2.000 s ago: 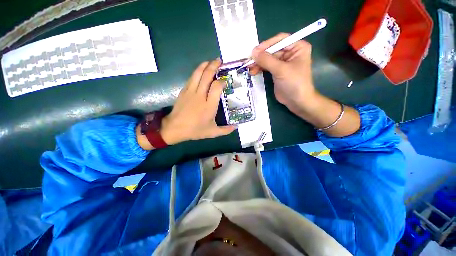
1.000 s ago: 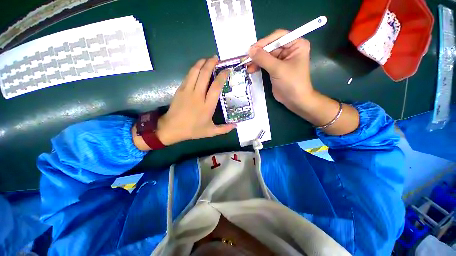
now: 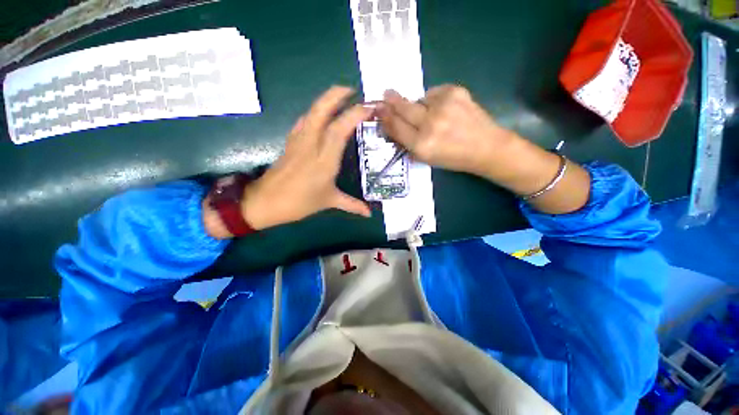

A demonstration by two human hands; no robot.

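The phone unit [image 3: 386, 173], with a pale rim and silver and green inside, lies on the long white strip [image 3: 395, 66]. My left hand [image 3: 300, 168] is at its left, blurred, index fingertip at its top edge and thumb spread near its lower left corner. Whether it grips the phone is unclear. My right hand [image 3: 450, 130] is over the top right, fingertips close to the left ones. Thin dark tweezers [image 3: 392, 164] stick out from under it, tips pointing down-left over the phone; their white body is hidden. No sticker is visible between the fingers.
White sheets with grey shapes [image 3: 134, 83] lie at left on the dark green bench [image 3: 308, 49]. The red bin [image 3: 658, 85], holding a white speckled mass [image 3: 612, 85], stands at right. A pale blue strip [image 3: 710, 130] lies beyond it. A tiny white scrap [image 3: 559, 146] lies near my right wrist.
My right hand has turned, so the tweezers' white end no longer shows and their tips point down the phone. My left thumb has drawn back from the phone's lower edge.
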